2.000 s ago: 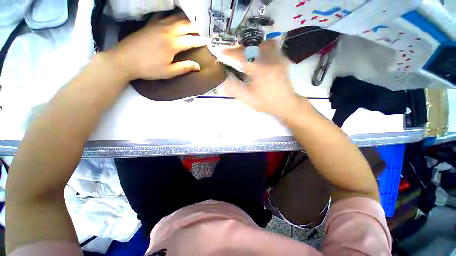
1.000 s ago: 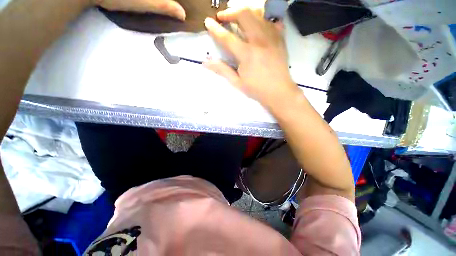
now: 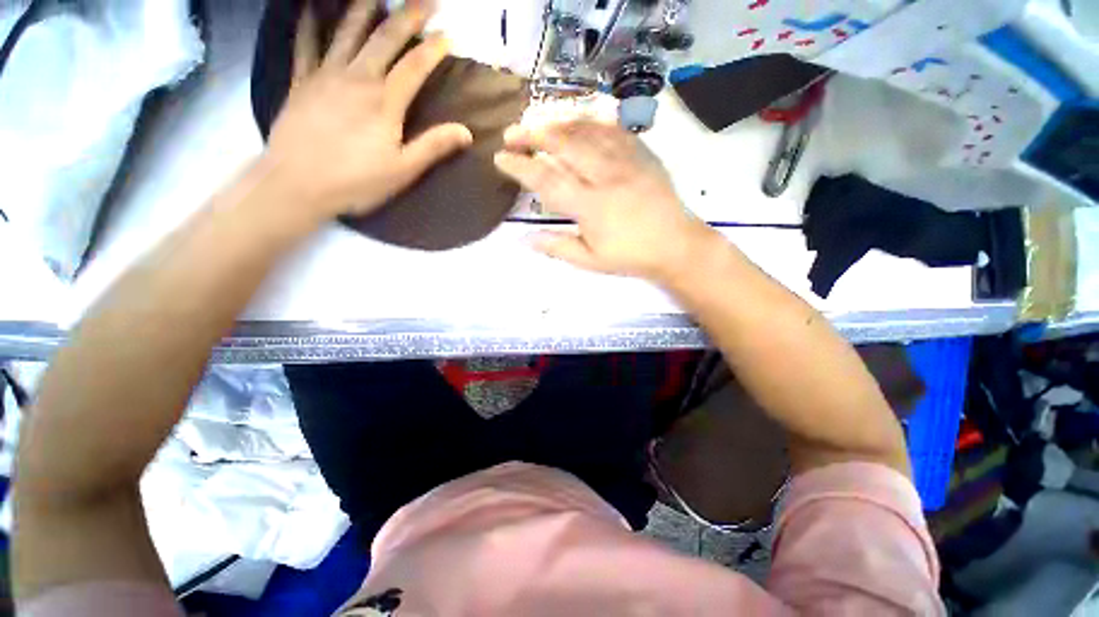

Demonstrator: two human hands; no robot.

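Note:
The dark brown panel [image 3: 448, 205] lies on the white machine table, its rounded end towards me and its right edge beside the presser foot and needle [image 3: 566, 75]. My left hand [image 3: 344, 133] lies on the panel's left part with fingers spread, slightly blurred. My right hand [image 3: 609, 193] is palm down at the panel's right edge, just in front of the presser foot. Its fingertips touch the edge and its thumb is apart. The seam under the fingers is hidden.
A round grey-capped knob [image 3: 639, 109] is right of the needle. A brown offcut [image 3: 750, 90], red-handled snips [image 3: 786, 154] and black cloth [image 3: 886, 229] lie further right. White padded fabric [image 3: 103, 121] is at left. Brown panels [image 3: 723, 452] and white garments [image 3: 247, 482] are below the table.
The dark narrow item seen at my right hand two seconds ago no longer shows. The view dipped and came back up. My left hand is now spread further back over the panel.

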